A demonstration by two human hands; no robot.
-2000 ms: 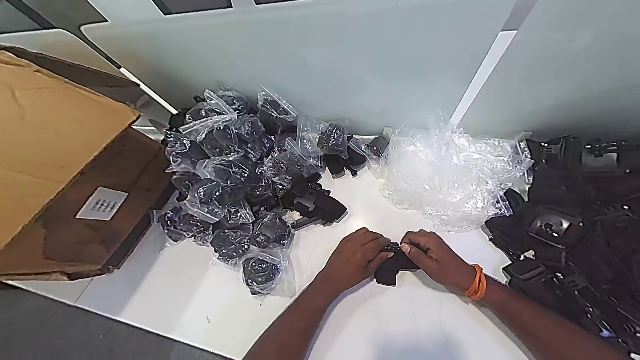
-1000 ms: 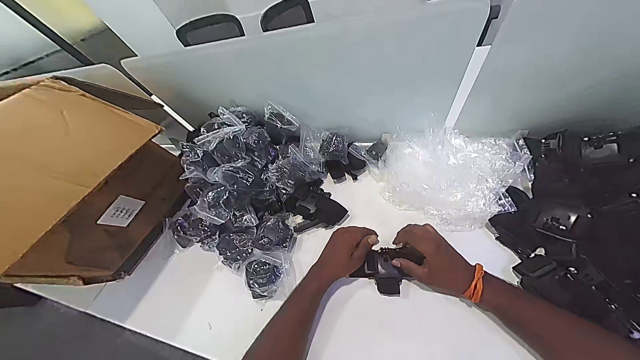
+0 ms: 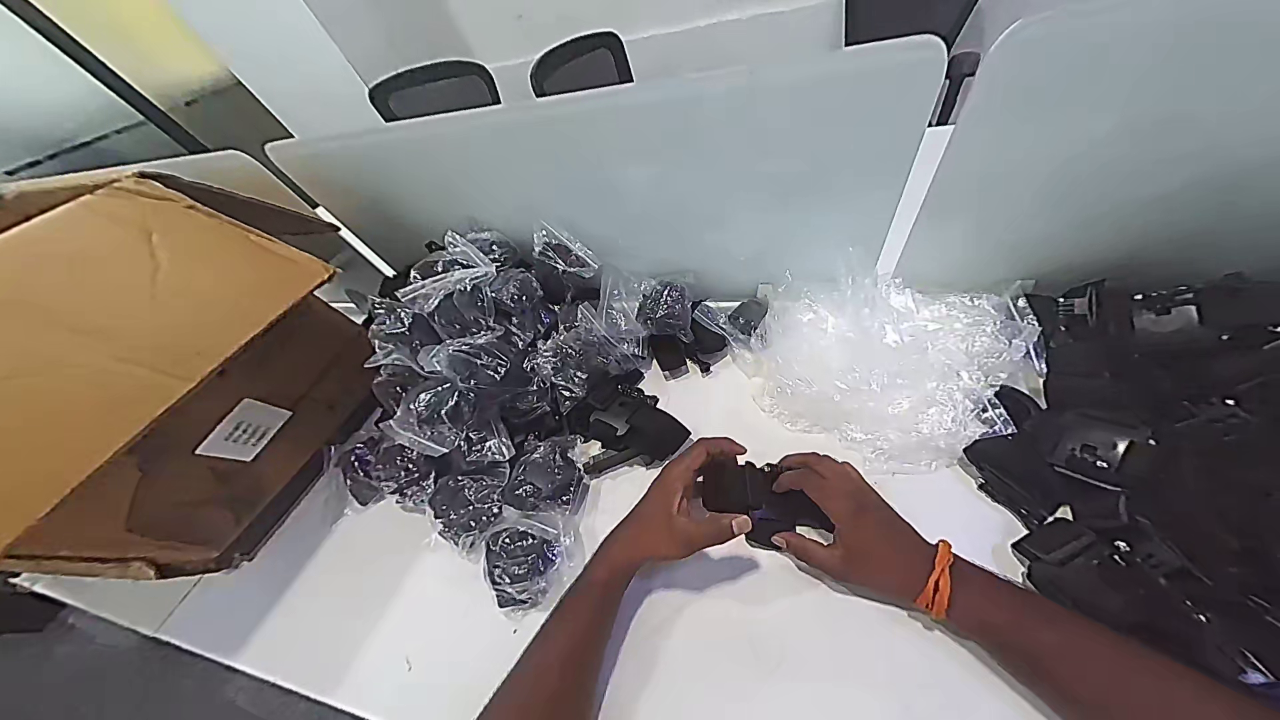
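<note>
Between them, my left hand point(image 3: 690, 505) and my right hand point(image 3: 845, 515) hold a black strap-like item point(image 3: 765, 500) over the white table point(image 3: 720, 645). The left thumb and fingers grip its left end; the right fingers cover its right part. An orange cord circles my right wrist. Just up and left of my left hand, an unbagged black item point(image 3: 640, 430) lies against a heap of black items in clear zip bags point(image 3: 480, 380). Beyond my right hand is a pile of clear plastic bags point(image 3: 880, 370).
An open cardboard box point(image 3: 150, 370) with a white label stands at the left. A large heap of black items with straps point(image 3: 1170, 460) covers the table's right side. A grey partition panel point(image 3: 620, 190) runs along the back, with chair backs point(image 3: 435, 90) behind it.
The black item between my hands looks more compact than one second ago, when it was spread wider. Both hands still hold it. The view has tilted up somewhat.
</note>
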